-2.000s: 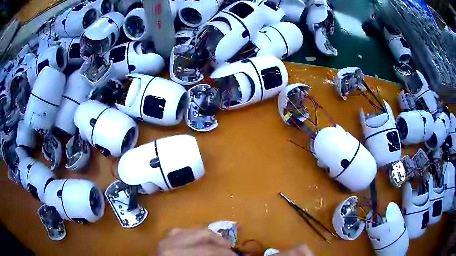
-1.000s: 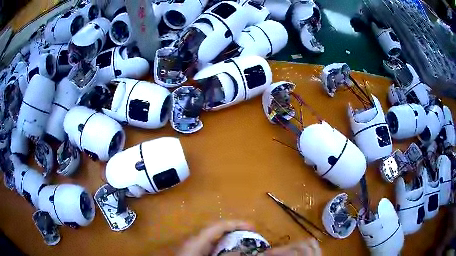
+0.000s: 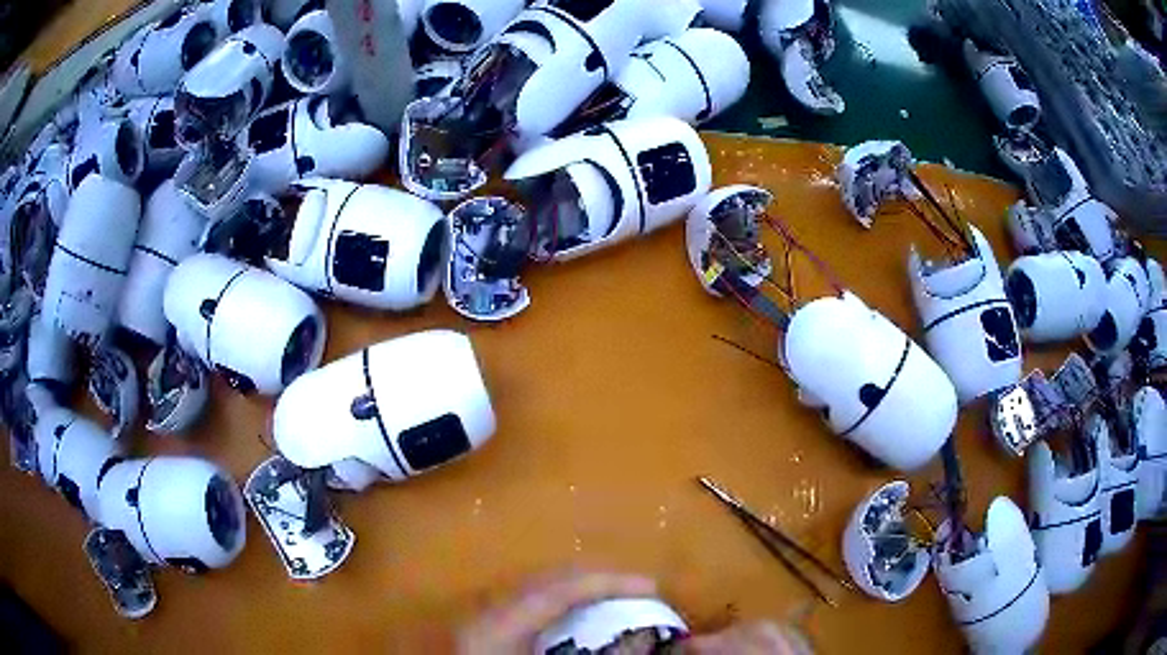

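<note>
A white rounded shell (image 3: pixel 617 623) with small dark and silvery parts inside shows at the bottom edge, cut off by the frame. My left hand (image 3: pixel 531 614) is blurred and curls around the shell's left and upper side, holding it. My right hand (image 3: pixel 758 639) is blurred at the shell's right side, mostly below the frame; its fingers' hold cannot be made out. Dark tweezers (image 3: pixel 772 541) lie on the orange-brown tabletop (image 3: pixel 602 384), up and right of my hands.
A white camera body (image 3: pixel 384 403) with an open circuit-board cover (image 3: pixel 301 521) lies left. Another body (image 3: pixel 870 381) is wired to a rear shell (image 3: pixel 728 239) at right. Camera bodies pile up along the left and back. A ribbed clear stack (image 3: pixel 1069 96) stands back right.
The shell has come further into view between my hands, its white rim now turned upward. The left hand has shifted right around it. The whole view has shifted slightly.
</note>
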